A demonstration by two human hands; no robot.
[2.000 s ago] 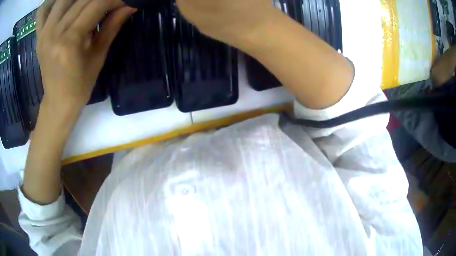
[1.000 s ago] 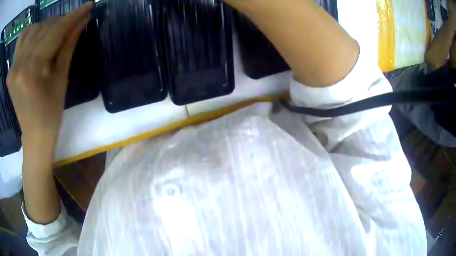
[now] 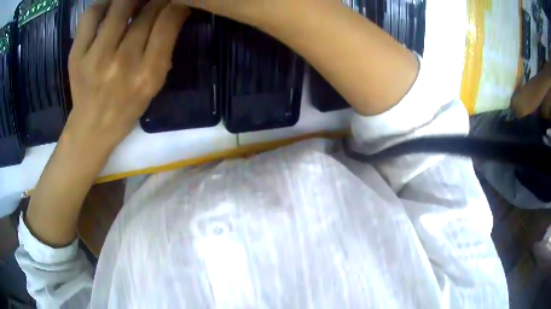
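Note:
Several black ribbed housings (image 3: 263,81) lie in a row along the white covering (image 3: 199,142). The ones at the far left show a green circuit board (image 3: 37,7) across the top end. My left hand (image 3: 124,66) is over the housings left of centre, fingers pointing up and bent. Its fingertips are at the top edge, so I cannot tell if they hold anything. My right forearm crosses the housings from the right. My right hand (image 3: 232,5) is mostly cut off by the top edge, close to my left fingertips.
A thick black cord (image 3: 435,145) crosses my right sleeve. Yellow tape (image 3: 211,157) runs along the bench's near edge, and a wide yellow band (image 3: 477,57) lies at the right. Another person's arm (image 3: 531,93) is at the far right, near more green boards.
My left hand has moved right from the left housings, and my right hand has moved left, so they are close together. The view has shifted slightly.

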